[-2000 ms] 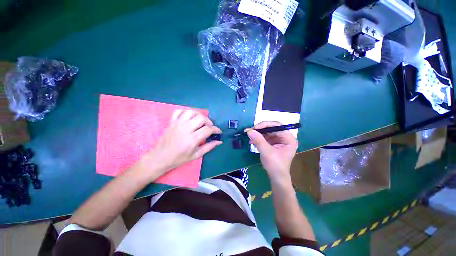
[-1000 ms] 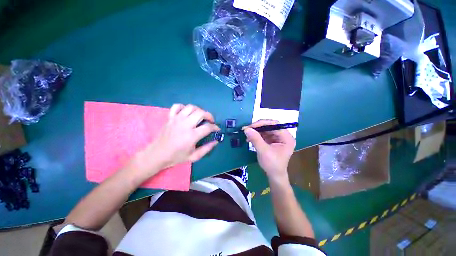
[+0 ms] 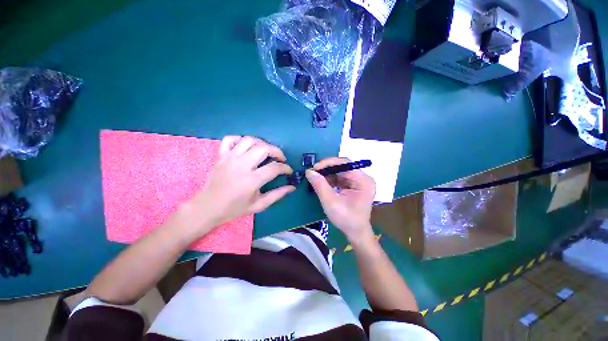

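Observation:
My left hand (image 3: 243,174) is at the right edge of the red foam mat (image 3: 157,183), its fingers curled around a small black part (image 3: 294,178). My right hand (image 3: 347,195) holds thin black tweezers (image 3: 343,167), with the tip end hidden near that part. Another small black plastic part (image 3: 309,160) lies just above the fingertips. The adhesive pad sheet (image 3: 379,110), black above and white below, lies right of the parts and partly behind my right hand.
A clear parts bag (image 3: 310,50) with black parts is beyond my hands. A white metal box (image 3: 467,46) and black tray (image 3: 557,126) are at right. A second bag (image 3: 33,106) and black parts pile (image 3: 17,233) are at left. A carton (image 3: 497,223) is below the bench edge.
My right hand and the tweezers have moved left, off the sheet's edge, to the part at my left fingertips. The right hand now covers the spot of the lower loose part.

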